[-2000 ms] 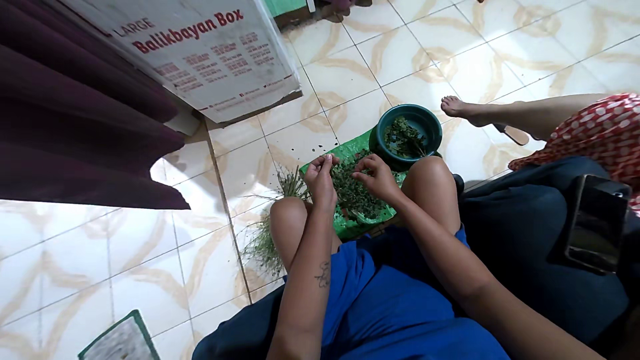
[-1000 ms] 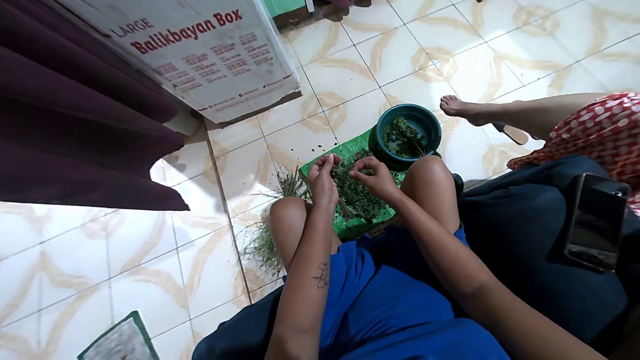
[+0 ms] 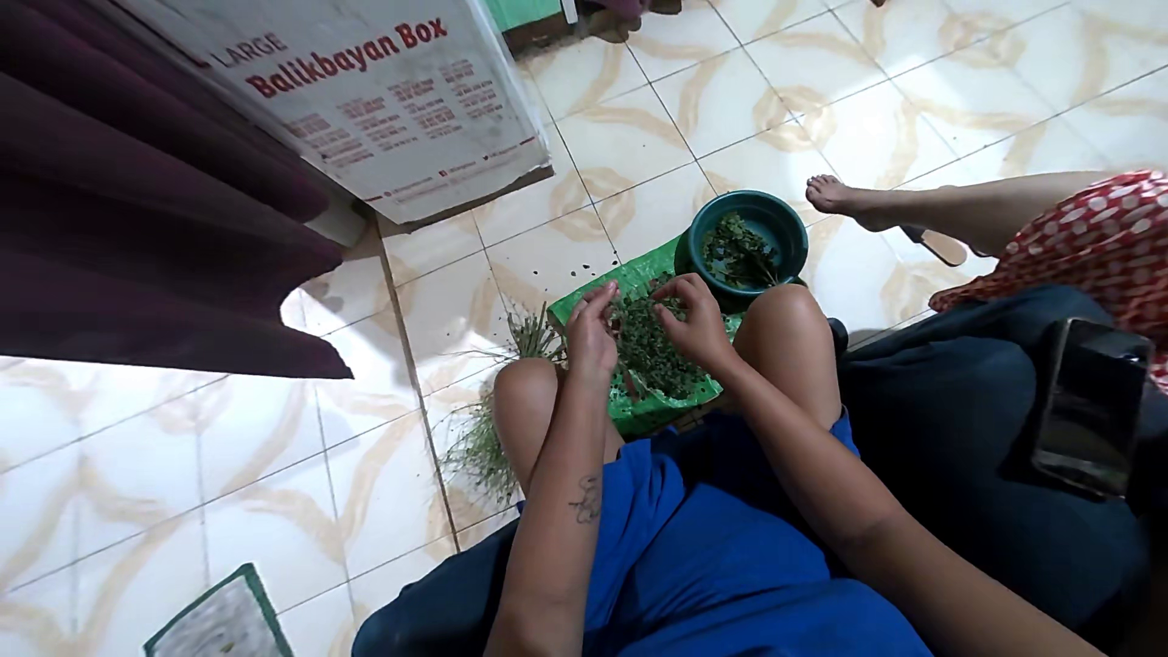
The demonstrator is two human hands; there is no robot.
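Note:
A heap of small green leaves on thin stems (image 3: 659,351) lies on a green plastic sheet (image 3: 643,415) between my knees. My left hand (image 3: 593,328) is raised over the heap's left side, fingers bent together; whether a sprig is between them is too small to tell. Just right of it, my right hand (image 3: 695,321) has its thumb and forefinger close together above the leaves, and any thin stem there cannot be made out. Beyond my right knee stands a dark green plastic basin (image 3: 796,239) with leafy sprigs (image 3: 737,251) inside. Bare thin stems (image 3: 484,447) lie beside my left knee.
A large white printed box (image 3: 411,109) stands at the upper left, next to a dark purple curtain (image 3: 155,210). Another person's bare leg (image 3: 967,210) reaches in from the right. A smartphone (image 3: 1095,406) rests on the dark seat at right. A green-edged mat (image 3: 219,620) lies lower left.
My right hand has shifted slightly over the leaves, its fingers bent differently. My left hand stays at nearly the same place. The basin and the box have not moved.

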